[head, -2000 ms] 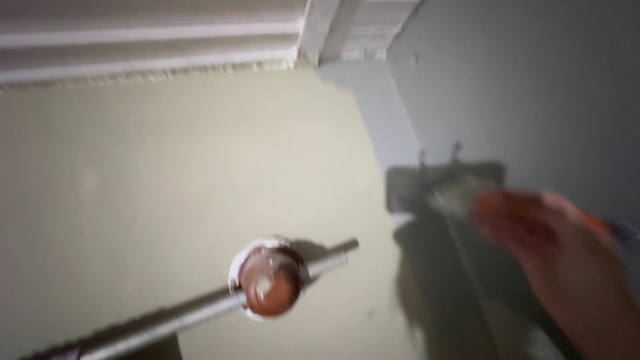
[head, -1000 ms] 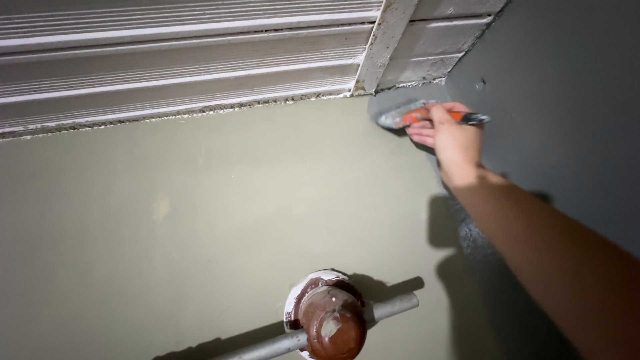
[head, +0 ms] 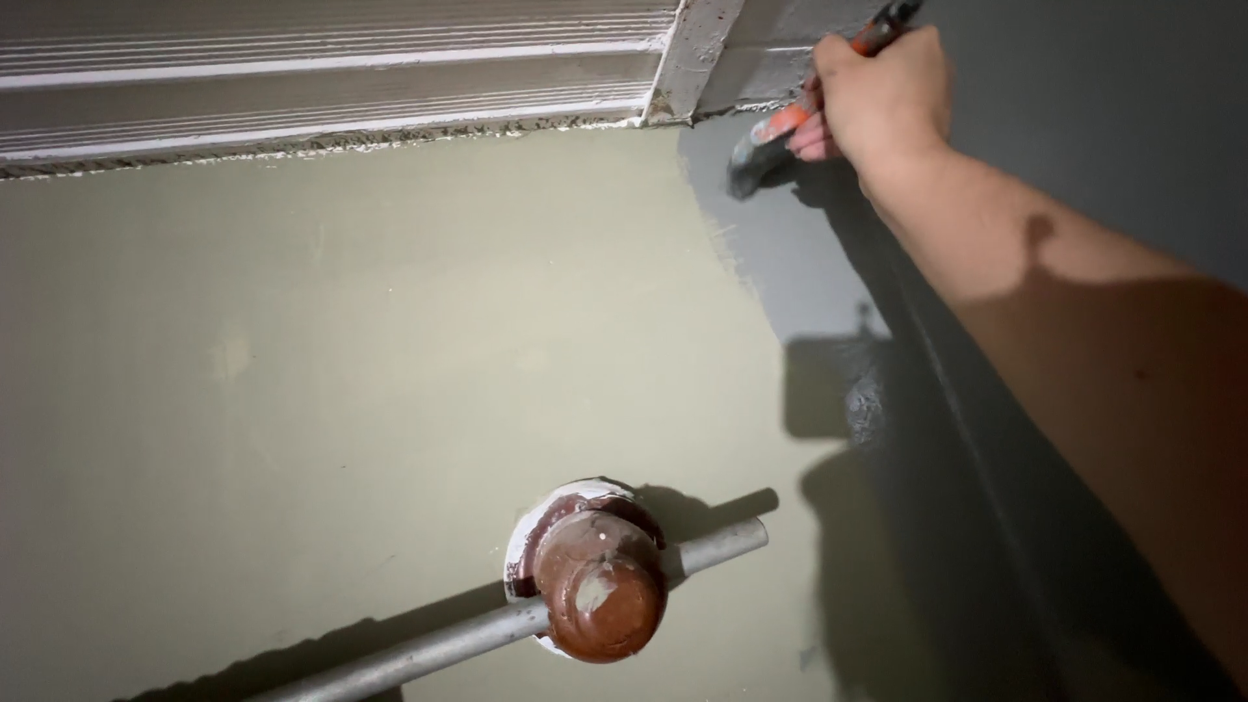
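My right hand (head: 882,97) is shut on the orange and black handle of a paintbrush (head: 765,146) near the top of the wall. The brush's grey, paint-covered bristles rest against or very near a band of grey paint (head: 790,263), whose ragged left edge meets the pale green wall (head: 439,312). Behind my forearm, the adjoining wall (head: 1092,88) is dark grey. My left hand is out of the frame.
A brown wooden curtain rod bracket (head: 604,595) with a white-edged base stands out from the wall, holding a metal rod (head: 419,643). Along the top runs ridged white trim (head: 341,97) with a rough lower edge. Shadows fall on the right side.
The brush was blurred and lower on the wall two seconds ago, then up at the top corner. It now sits slightly below the trim, with its bristles angled downward.
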